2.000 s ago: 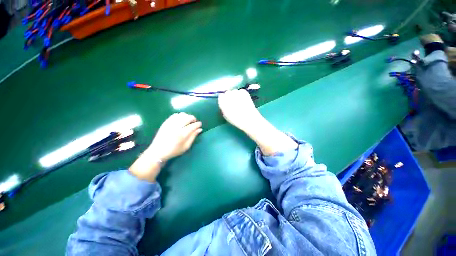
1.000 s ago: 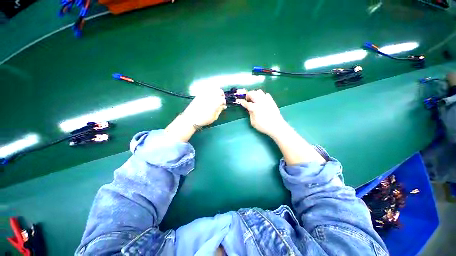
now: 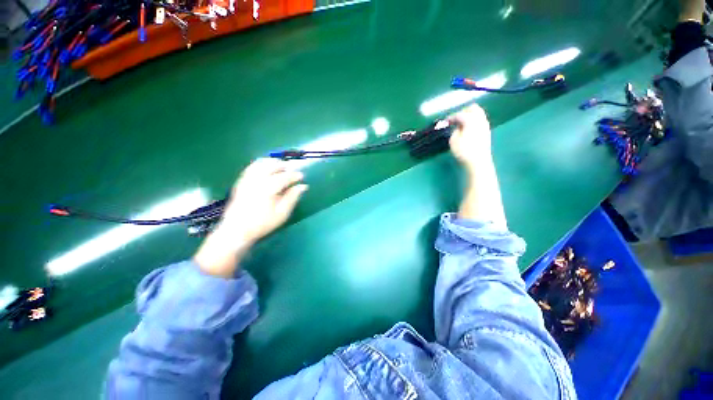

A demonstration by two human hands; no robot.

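A black cable lead (image 3: 356, 151) with a blue tip lies on the dark green belt in front of me. My right hand (image 3: 471, 133) is at its dark cluster end, fingertips on the small copper-coloured parts. My left hand (image 3: 270, 195) is over the belt's near edge, fingers loosely apart, with nothing visible in it. Left of it lies a second lead (image 3: 129, 221) with a red and blue tip; its dark cluster is partly hidden behind my left hand.
Another lead (image 3: 508, 89) lies farther right on the belt, and a dark cluster with copper ends (image 3: 35, 303) at far left. An orange tray (image 3: 188, 35) heaped with leads is at upper left. A blue tote (image 3: 625, 312) holds a tangled heap. A neighbour's sleeve (image 3: 692, 98) is beside a lead bundle (image 3: 625, 137).
My hands were together on one lead's cluster and are now apart. That lead now lies to the left. My right hand has moved right and away to another lead's cluster. The view has also shifted.
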